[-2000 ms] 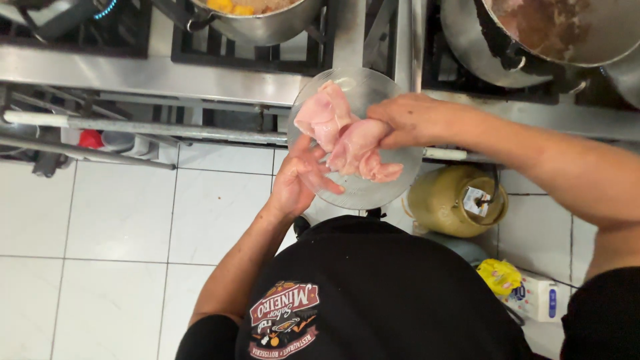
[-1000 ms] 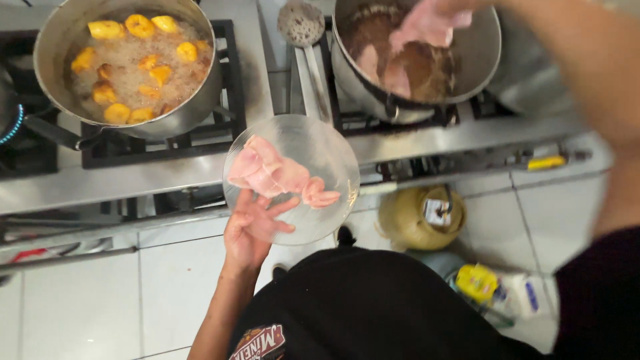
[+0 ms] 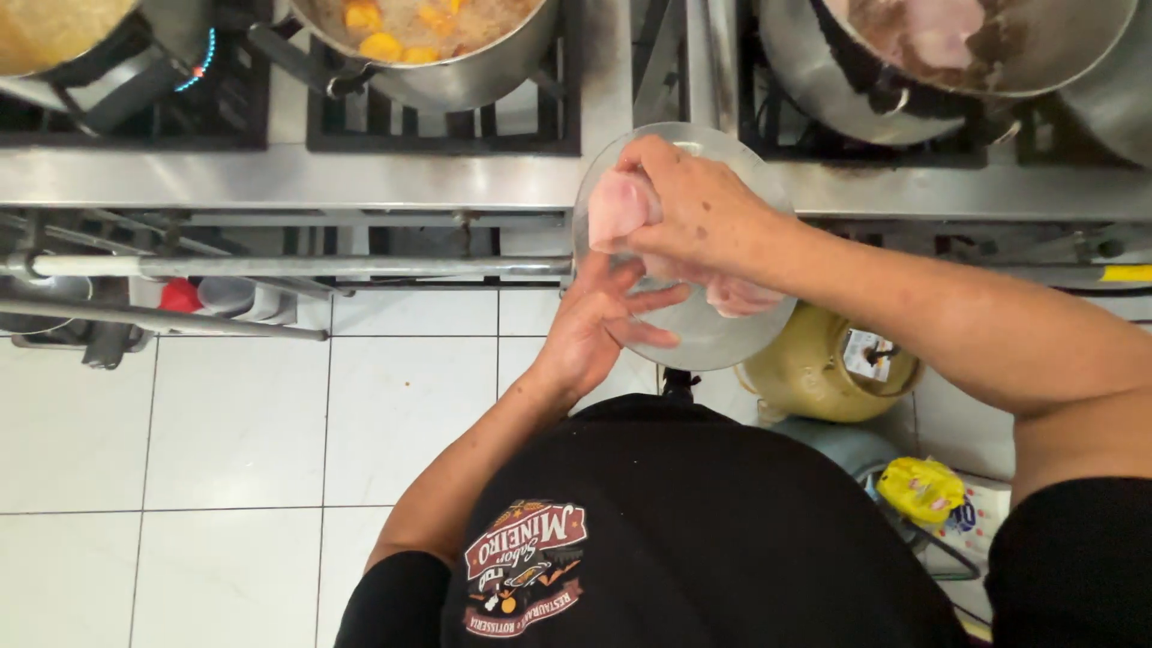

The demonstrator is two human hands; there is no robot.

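A round clear plate or shallow bowl [image 3: 729,337] with pieces of raw, pale pink meat is held in front of the stove. My left hand [image 3: 603,315] supports it from beneath, its spread fingers showing through the clear material. Over it, my right hand [image 3: 697,211] grips a piece of raw meat [image 3: 621,209] between thumb and fingers. More raw meat [image 3: 742,295] lies on the plate below that hand, partly covered by it. At the upper right, a pot [image 3: 846,85] holds dark liquid with a pale meat piece [image 3: 940,31] in it.
Another pot [image 3: 468,76] contains yellow pieces in bubbling liquid. Left of it, a lit blue burner flame [image 3: 200,63] shows beside a pan [image 3: 135,54]. A metal rail [image 3: 405,266] runs along the stove front. A yellowish gas cylinder [image 3: 810,369] stands on the floor beneath my right forearm.
My right hand has come back from over the right pot to the plate and now grips a meat piece there. A second ago it held meat above that pot.
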